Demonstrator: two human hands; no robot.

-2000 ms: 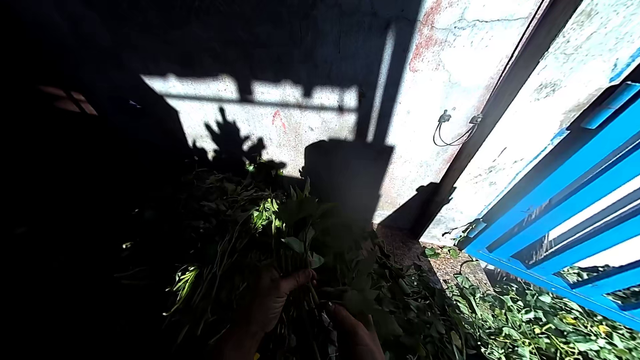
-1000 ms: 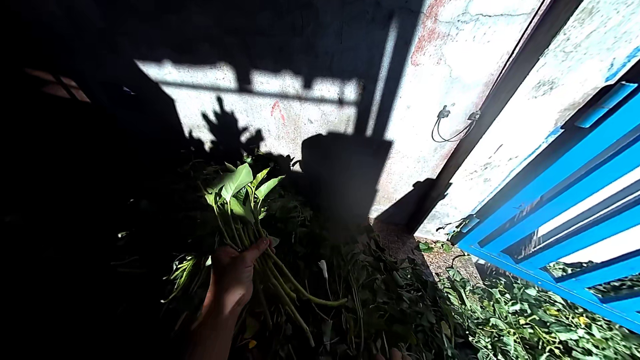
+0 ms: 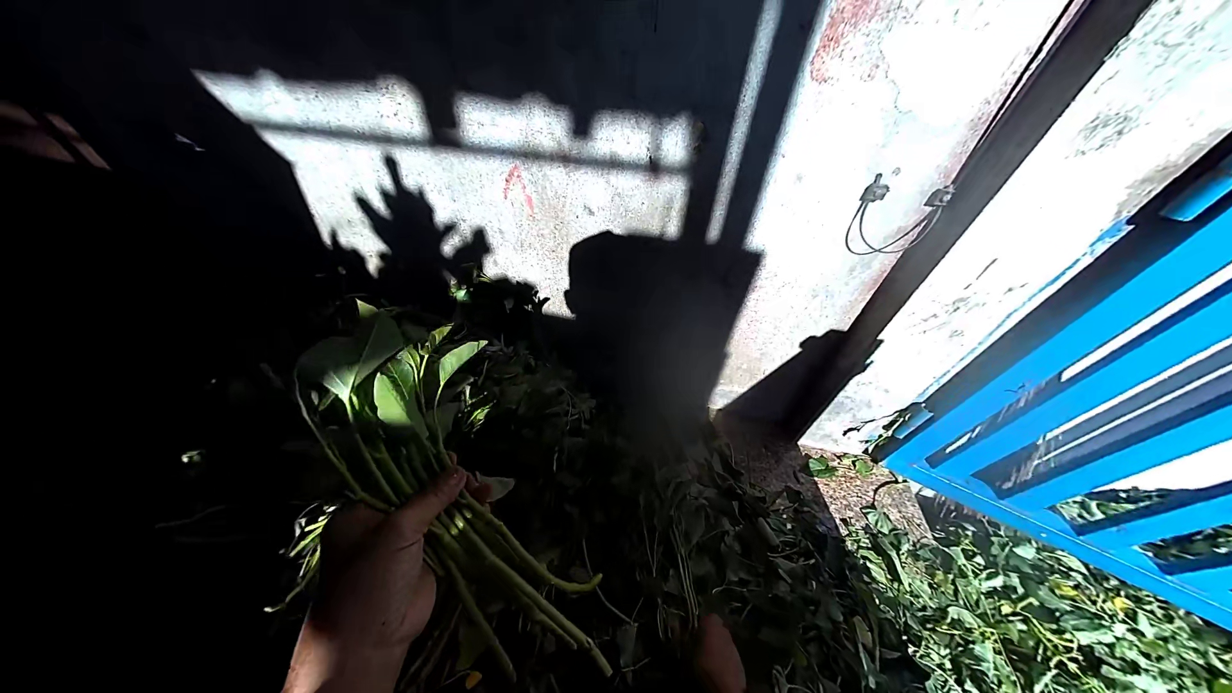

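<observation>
A bunch of leafy green stems (image 3: 414, 423) is gripped in my left hand (image 3: 385, 558), at the lower left of the view. Its leaves point up and away; the cut stem ends fan out toward the lower right. My right hand (image 3: 720, 656) shows only in part at the bottom edge, in deep shade over a heap of loose leafy greens (image 3: 770, 577). Its fingers and anything in them cannot be made out.
Behind the heap stands a whitewashed wall (image 3: 597, 192) with shadows on it and a looped cable (image 3: 881, 245). A dark post (image 3: 924, 241) and a blue slatted metal gate (image 3: 1020, 462) are at the right. More sunlit greens (image 3: 1020, 597) lie below the gate.
Two seconds ago both hands were together low in the greens. The left hand now holds a fuller bunch than one second ago. The right hand has moved away to the right.
</observation>
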